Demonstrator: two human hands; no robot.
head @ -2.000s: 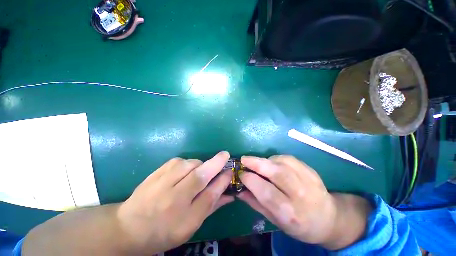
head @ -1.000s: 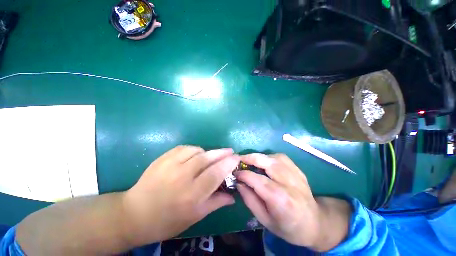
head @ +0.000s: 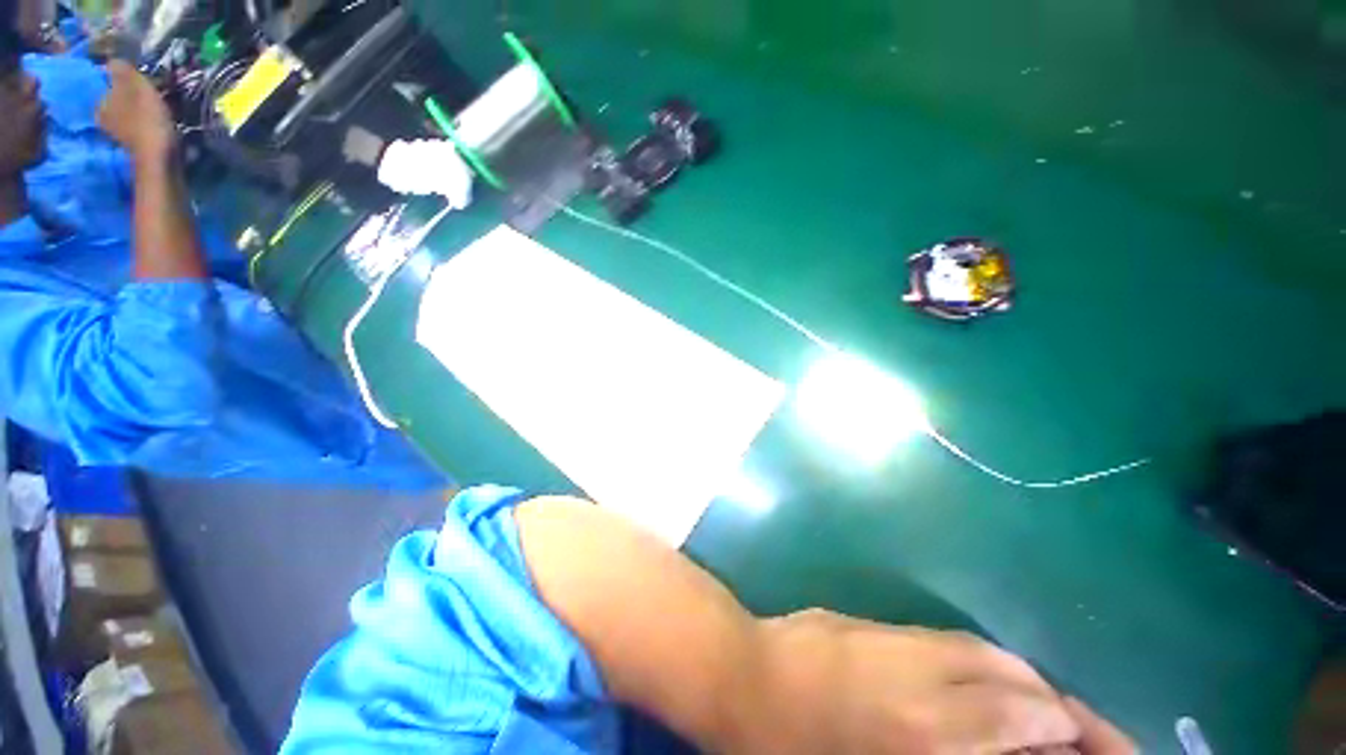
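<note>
My left hand (head: 937,693) is at the bottom right, with its fingertips cut off by the lower edge, so what it holds is hidden. My right hand is out of the picture. A round dark watch case assembly (head: 960,280) with white and gold-yellow parts lies on the green bench at the upper right. The thin solder wire (head: 701,270) runs from the reel across the bench, past a bright glare. The whitish end of the tweezers (head: 1193,736) shows at the bottom right edge.
A white paper sheet (head: 591,376) lies left of centre. Behind it stand the green-flanged solder reel (head: 502,121) and a dark stand (head: 650,159). A black box (head: 1284,494) is at the right edge. A person in a blue smock (head: 133,362) sits at the left.
The view has swung left, bringing in the reel and the neighbouring person. The round tub, my right hand and the device between my hands have left the picture.
</note>
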